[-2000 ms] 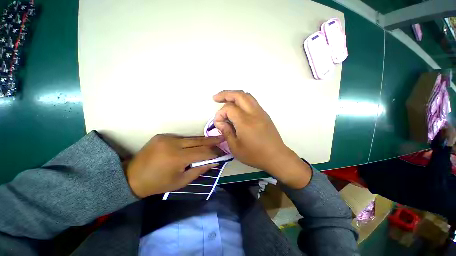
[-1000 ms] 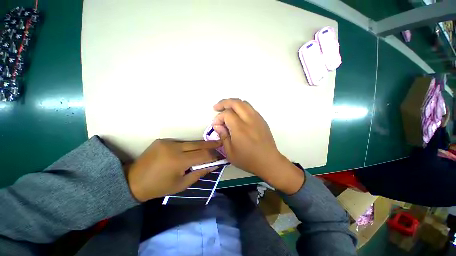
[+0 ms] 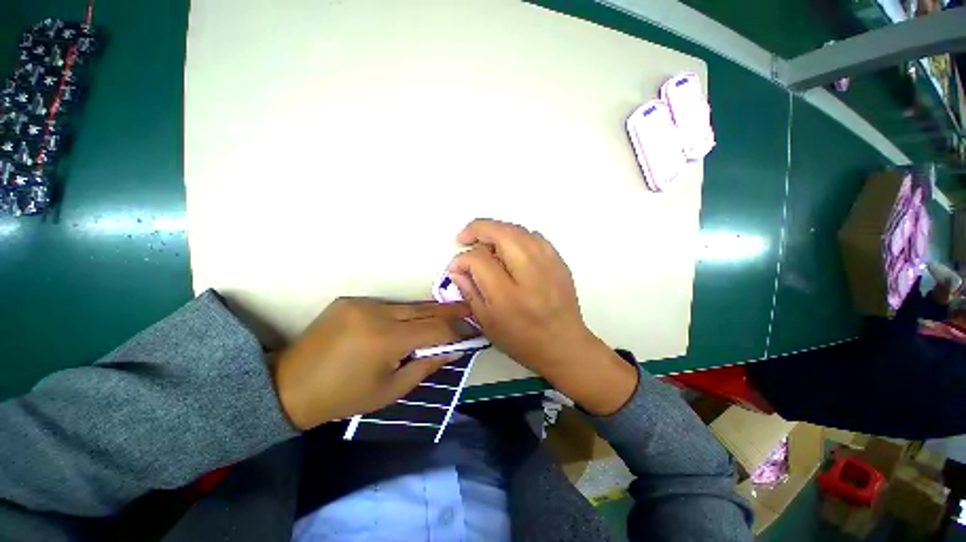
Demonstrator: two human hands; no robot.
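My left hand (image 3: 355,355) holds the black striped sheet (image 3: 408,413) between its fingers; the sheet hangs past the mat's near edge, and its white border shows at the fingers. A white-and-pink plastic housing (image 3: 443,288) lies at the fingertips of both hands, mostly covered, with a small dark slot or piece at its end. My right hand (image 3: 524,291) is over the housing, thumb and fingers bent onto it. Whether it pinches a small piece cannot be seen. Two more housings (image 3: 654,148) lie side by side at the mat's upper right.
The cream mat (image 3: 350,127) lies on the green bench (image 3: 127,265). Stacked board panels (image 3: 40,116) are at the far left. A cardboard box of pink parts (image 3: 869,249) is at the right, beside another person's dark sleeve (image 3: 837,386). A red basket (image 3: 853,481) and boxes are below right.
The view has shifted slightly, so the mat and the two housings appear lower. Both hands stay at the housing, and the dark spot on it shows a little differently beside my right fingertips.
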